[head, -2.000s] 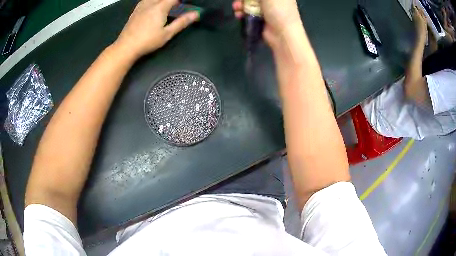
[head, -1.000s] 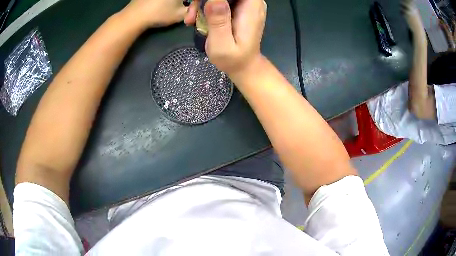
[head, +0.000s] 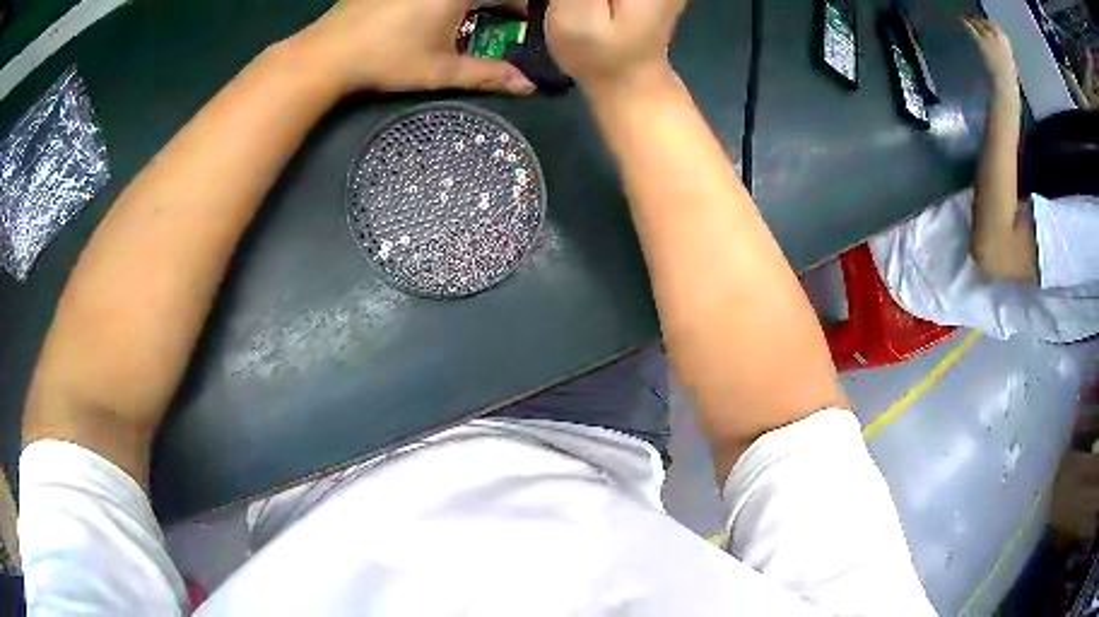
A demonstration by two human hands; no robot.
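Note:
My left hand (head: pixel 416 46) is at the top edge, holding a black housing with a green circuit board (head: pixel 494 39) between thumb and fingers. My right hand (head: pixel 612 36) is a closed fist just right of it, partly cut off by the top edge. A dark part of the electric screwdriver (head: pixel 548 66) shows beside the fist, against the housing; its tip is hidden. The round screw tray (head: pixel 447 200) with small silvery screws lies nearer to me, below my hands.
A crumpled clear plastic bag (head: pixel 51 171) lies at far left. Several black housings (head: pixel 909 70) lie at upper right. A black cord (head: pixel 750 109) crosses the bench right of my right forearm. Another person's arm (head: pixel 995 169) reaches over the bench at right, above a red stool (head: pixel 886 316).
My right hand has moved from over the tray up and right to beside the housing. The green board now shows by my left hand. Another housing shows at upper right.

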